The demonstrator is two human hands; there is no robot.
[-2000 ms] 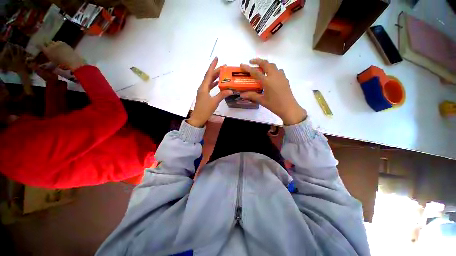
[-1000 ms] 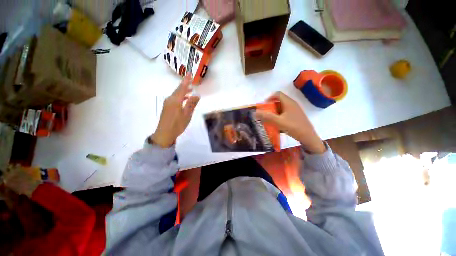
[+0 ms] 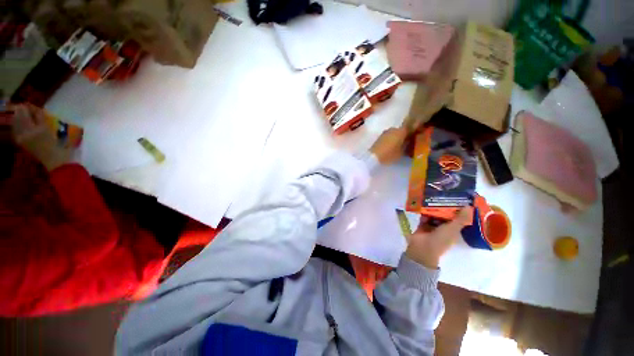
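A retail box (image 3: 448,170) with orange ends and a dark printed face is at the mouth of the open brown carton (image 3: 481,80). My right hand (image 3: 439,235) holds the box by its near orange end. My left hand (image 3: 391,144) reaches to the carton's left flap, beside the box. Its fingertips are partly hidden, and whether they grip the flap is unclear. The far end of the box is close against the carton's opening; how far it is inside cannot be told.
Retail boxes (image 3: 342,99) stand beyond my left hand. A phone (image 3: 495,162), blue-orange tape dispenser (image 3: 486,226), pink notebook (image 3: 556,160) and yellow round object (image 3: 566,247) are at right. A yellow-green cutter (image 3: 404,224) lies near my right hand. A person in red (image 3: 62,229) works at left.
My right hand has carried the box right and forward to the carton. My left hand has moved from beside the box to the carton's flap. The camera view has shifted.
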